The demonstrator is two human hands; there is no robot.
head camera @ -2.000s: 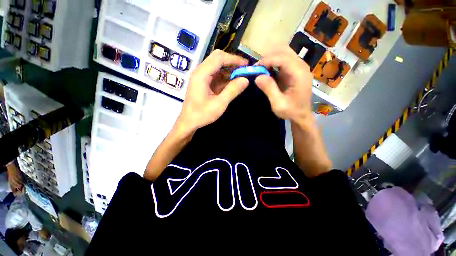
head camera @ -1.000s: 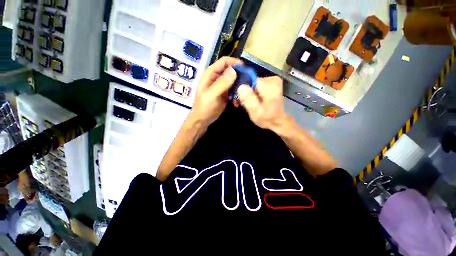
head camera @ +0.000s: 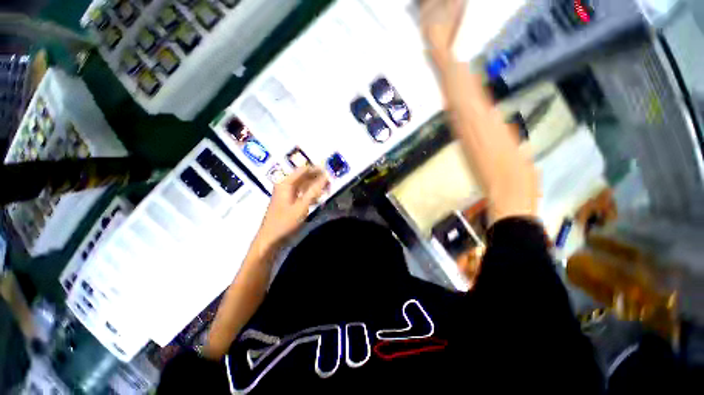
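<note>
My left hand [head camera: 297, 197] is blurred, its fingers over the near edge of the white blister tray [head camera: 309, 96]. A blue-rimmed case [head camera: 337, 164] lies in the tray just right of its fingertips. A pale-centred case [head camera: 297, 158] lies beyond the fingers; other cases are partly hidden. A second blue-rimmed case [head camera: 255, 152] and a dark reddish case [head camera: 236, 129] lie further left. My right hand [head camera: 441, 19] reaches far forward at the top edge, blurred and partly cut off. Whether either hand holds anything cannot be told.
A second white tray [head camera: 166, 231] with dark covers [head camera: 220, 171] is at left. Stacked trays [head camera: 181, 85] stand beyond on the green bench. At right, the pale machine table [head camera: 432, 185] bears a black fixture [head camera: 453, 235] and orange fixtures, partly behind my right arm.
The view has turned and shifted. My hands have parted: the left has moved to the tray, the right has stretched far forward. The blue case between them no longer shows there.
</note>
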